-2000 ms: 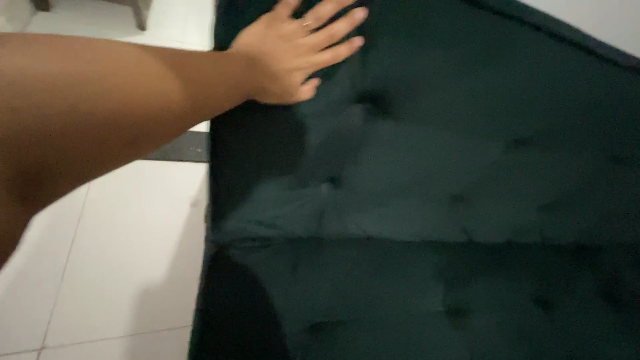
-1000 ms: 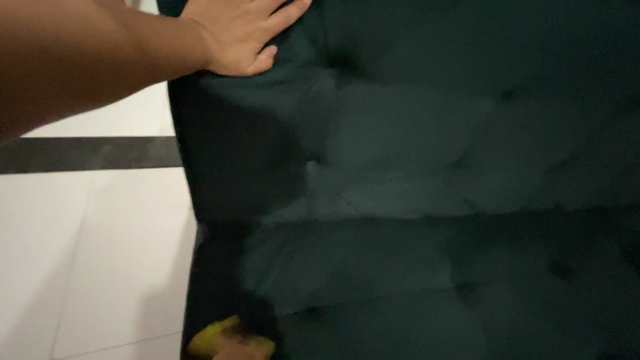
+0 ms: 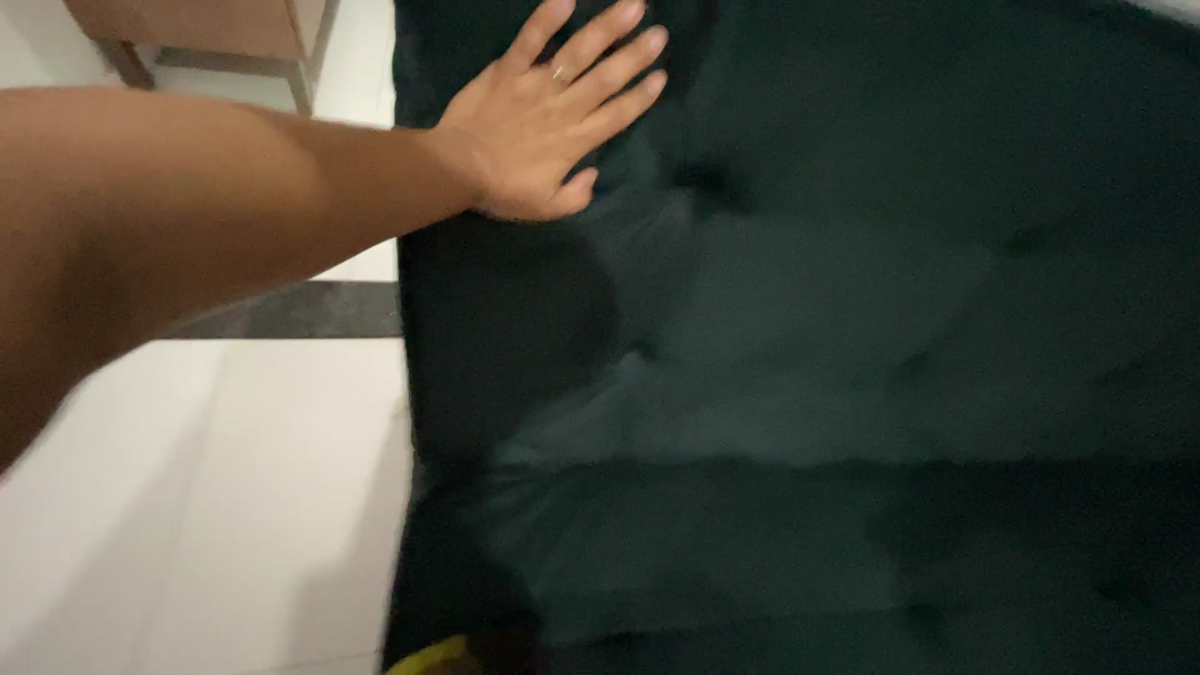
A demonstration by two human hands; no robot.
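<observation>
Dark green tufted velvet-like upholstery (image 3: 797,319), seemingly of a sofa or sofa bed, fills the middle and right. My left hand (image 3: 553,117) lies palm down on it near its left edge, fingers spread and a ring on one; it grips nothing. Darker patches show on the fabric below that hand. A yellow thing (image 3: 431,653), perhaps a cloth or sponge, peeks in at the bottom edge by the upholstery's left side. Just a sliver of my right hand (image 3: 457,666) shows against it; the rest is cut off by the frame.
A wooden piece of furniture with legs (image 3: 220,28) stands at the upper left. White floor tiles (image 3: 253,487) run along the left of the upholstery, crossed by a dark strip (image 3: 291,311). A pale surface shows at the top right corner.
My left hand stays flat on the upholstery throughout. The yellow thing and right hand, not seen two seconds ago, came in at the bottom one second ago and now show less. The view shifts somewhat.
</observation>
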